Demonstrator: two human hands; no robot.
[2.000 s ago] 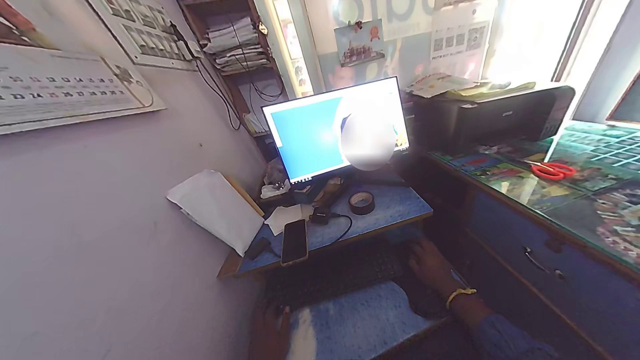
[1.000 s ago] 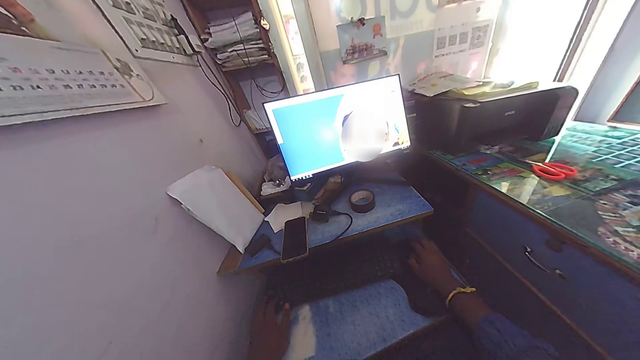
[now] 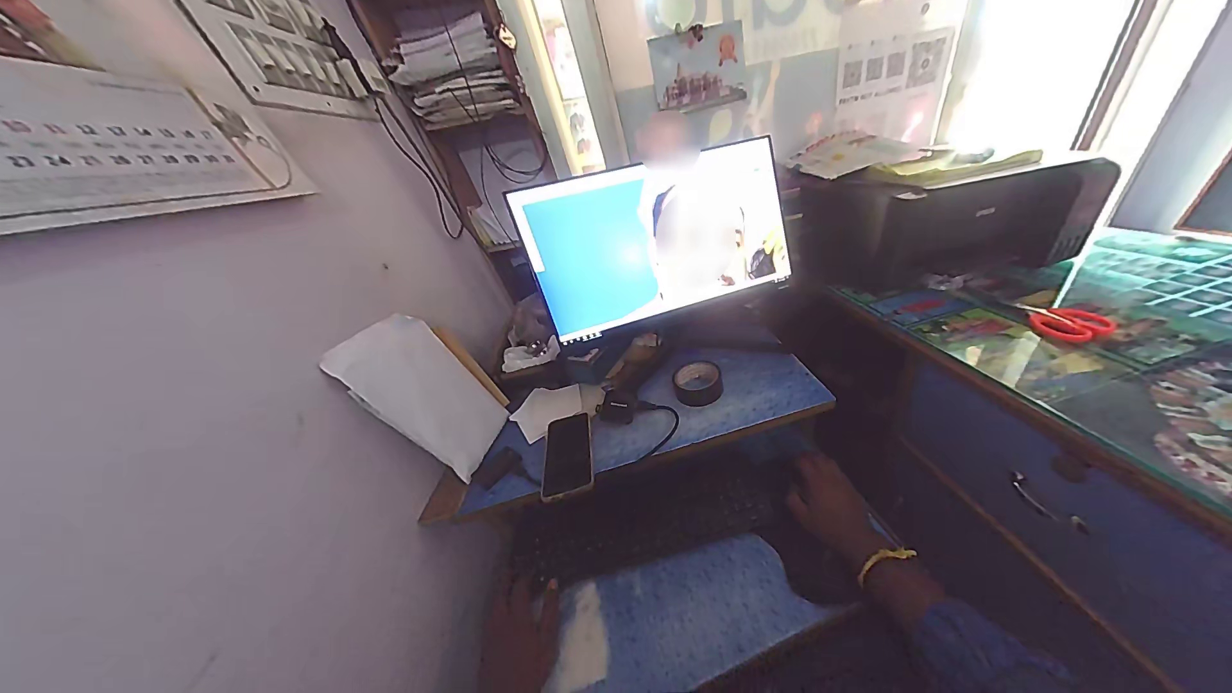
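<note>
My left hand (image 3: 520,626) rests at the left end of a black computer keyboard (image 3: 654,515) on a blue pull-out tray. At the keyboard's right end lies my right hand (image 3: 830,505), a yellow band round its wrist, over a dark mouse pad (image 3: 808,568); whether a mouse is beneath it is too dark to tell. Above them a monitor (image 3: 616,250) shows a blue area and a blurred picture. On the desk in front of it are a smartphone (image 3: 568,457), a roll of black tape (image 3: 698,383) and a black adapter with a cable (image 3: 621,406).
White envelopes (image 3: 419,390) lean on the wall at left. To the right, a glass-topped counter (image 3: 972,361) holds red-handled scissors (image 3: 1068,323) and a black printer (image 3: 962,217) with papers on top. Stacked papers (image 3: 457,72) fill a shelf behind; a drawer handle (image 3: 1038,496) juts below the counter.
The picture at the right of the monitor's screen has changed, with its blurred part now reaching higher. Both hands stay at about the same places.
</note>
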